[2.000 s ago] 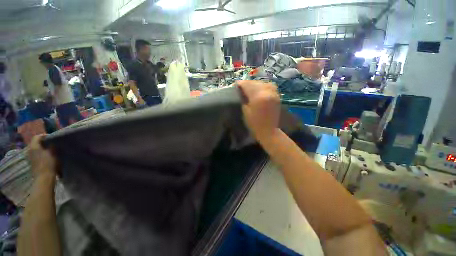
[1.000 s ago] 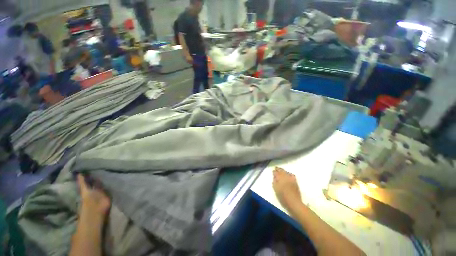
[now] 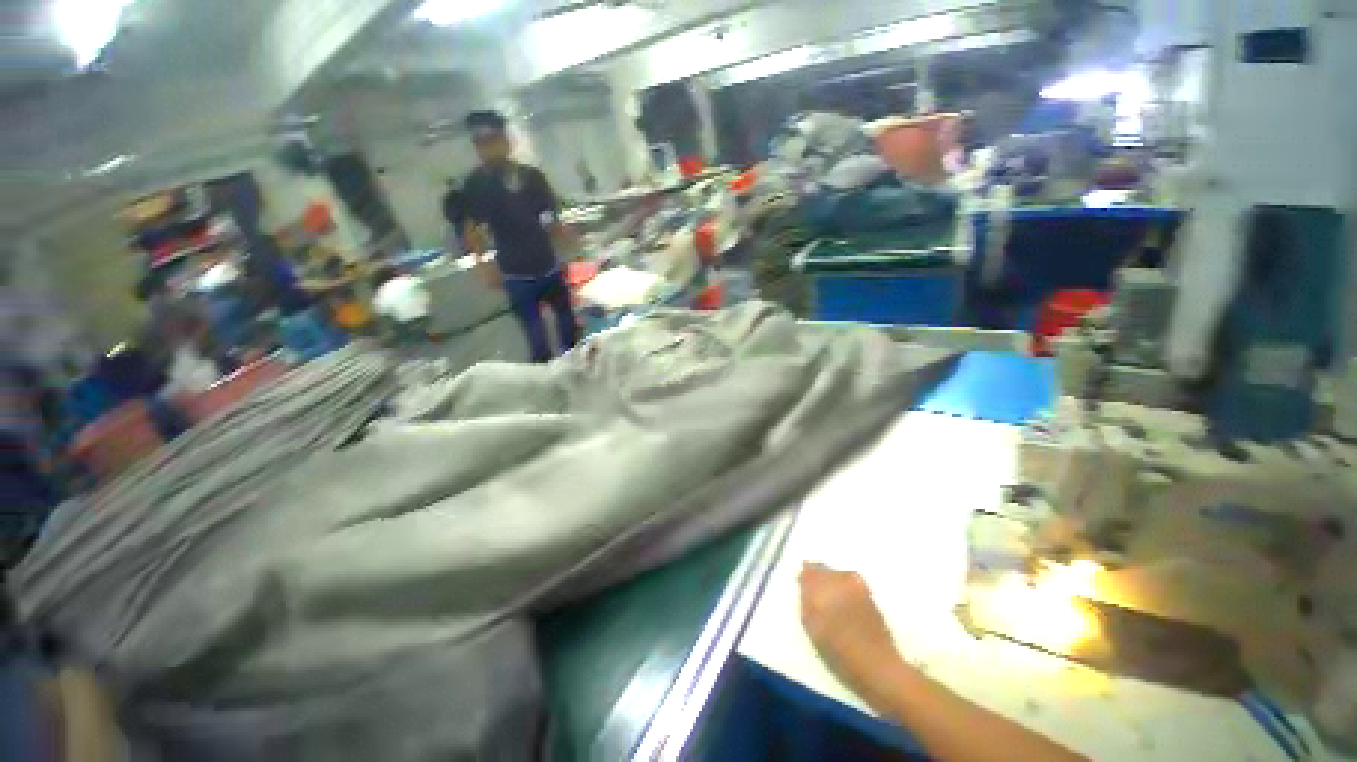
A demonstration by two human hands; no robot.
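A very large grey cloth panel (image 3: 491, 476) lies heaped over the green-topped side table and the left part of the white table. My right hand (image 3: 842, 610) rests on the white table left of the needle, fingers curled, with no cloth seen in it. My left hand (image 3: 87, 722) is at the lower left edge, blurred and partly cut off beside the cloth; its fingers are hidden. The sewing machine (image 3: 1235, 536) stands at the right, its lamp glowing over the needle area. A blue-handled tool (image 3: 1274, 718) lies right of the needle plate (image 3: 1168, 649).
The green side table (image 3: 633, 640) adjoins the white sewing table (image 3: 930, 476). A long pile of folded grey cloth (image 3: 223, 476) is at the left. A person (image 3: 514, 231) stands beyond the heap. A blue table with cloth piles (image 3: 886, 295) and a red container (image 3: 1067, 319) are behind.
The cloth was held up by both hands and now lies spread over the tables. My right hand let it go and came down to the white table. My left hand moved to the lower left edge.
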